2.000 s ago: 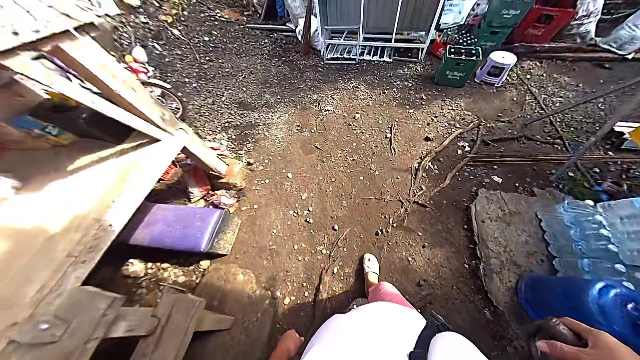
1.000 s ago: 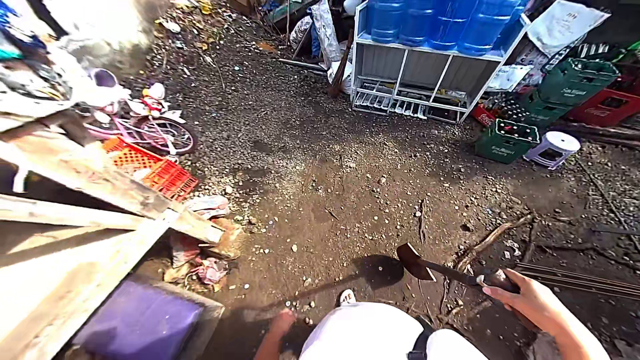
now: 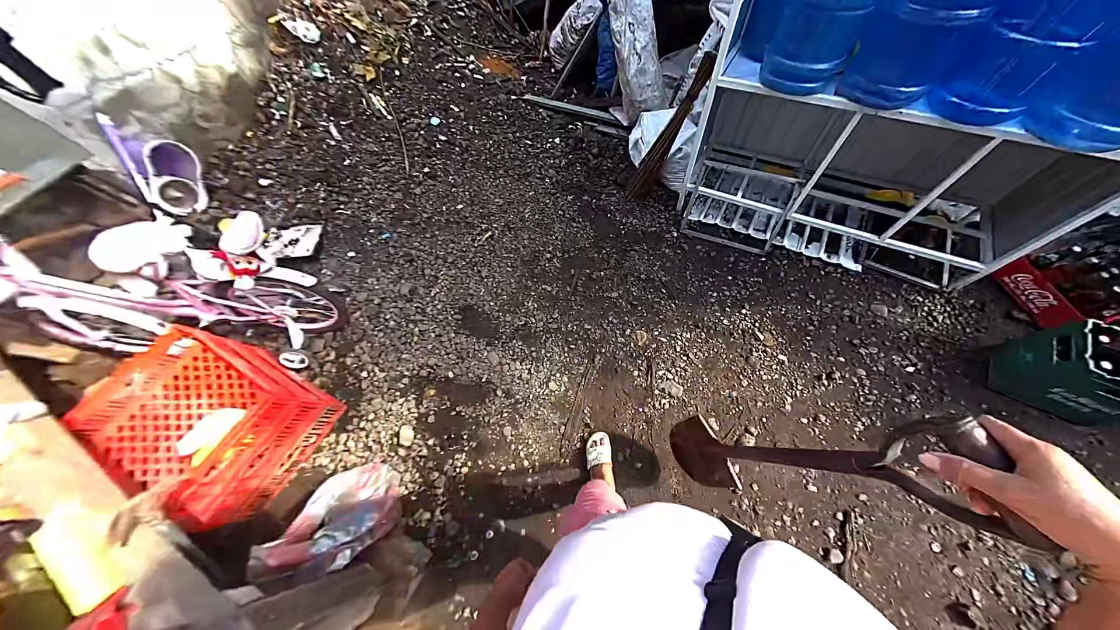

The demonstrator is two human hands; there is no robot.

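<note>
A short spade with a dark blade (image 3: 704, 452) and a D-shaped handle hangs low over the soil at the right. My right hand (image 3: 1024, 486) is closed round its handle grip. Down at my left side, my left hand (image 3: 507, 586) is partly hidden beside my white shirt, and its fingers do not show clearly. One foot in a white sandal (image 3: 598, 451) is on the ground ahead of my body, left of the blade.
Gravelly soil (image 3: 525, 289) lies ahead. To the left are an orange plastic crate (image 3: 201, 411), a pink bicycle (image 3: 175, 293) and a plastic bag (image 3: 341, 516). At the right stand a metal rack (image 3: 875, 175) with blue water jugs (image 3: 927, 52) and a green crate (image 3: 1050, 367).
The view has moved forward, with the rack and bicycle now nearer. My right hand and the spade have come up from the lower right edge, where the spade was mostly out of frame.
</note>
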